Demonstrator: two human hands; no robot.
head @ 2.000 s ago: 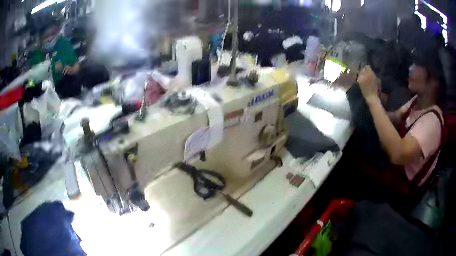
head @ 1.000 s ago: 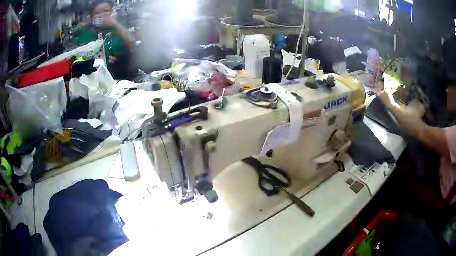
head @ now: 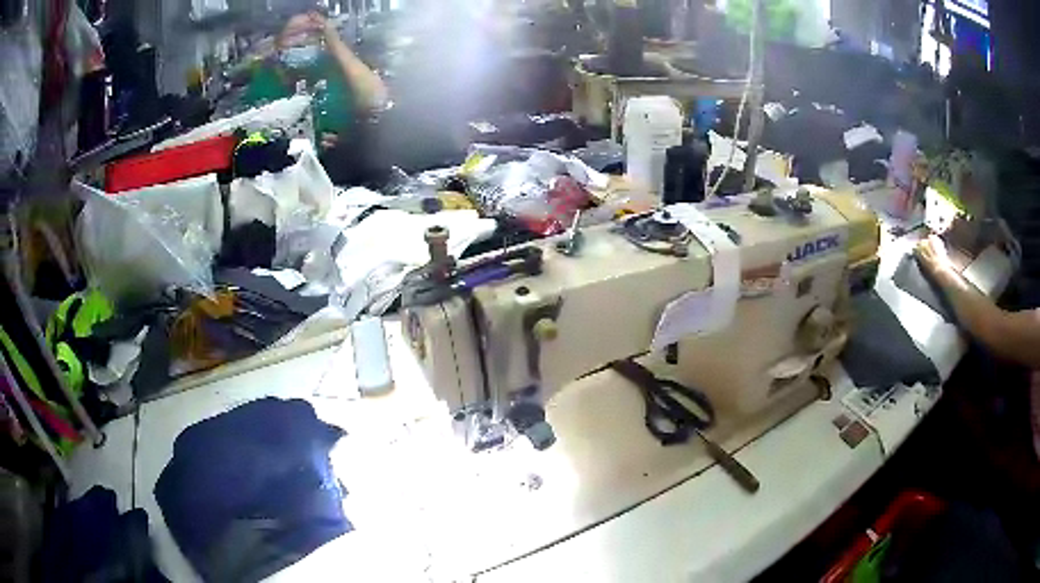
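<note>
Neither of my hands is in the picture. A dark navy cloth stack [head: 253, 484] lies flat on the white table at the left. The cream sewing machine [head: 616, 313] stands in the middle, its needle end at the left beside a bright glare. Black-handled scissors [head: 673, 408] lie on the machine bed. A small tool with a brown handle [head: 730, 465] lies against them, its handle end pointing to the lower right. A white paper strip [head: 721, 273] hangs over the machine arm.
A second dark cloth pile [head: 97, 541] is at the lower left edge. A red basket rim [head: 890, 535] is at the lower right. A grey panel [head: 887, 342] lies right of the machine. Another person's arm [head: 986, 310] reaches in from the right. A masked person in green [head: 299, 91] is behind.
The view has swung so that the table and machine sit further right, then lower left items come in. The neighbour's raised hands are down at the table. The person in green has an arm raised.
</note>
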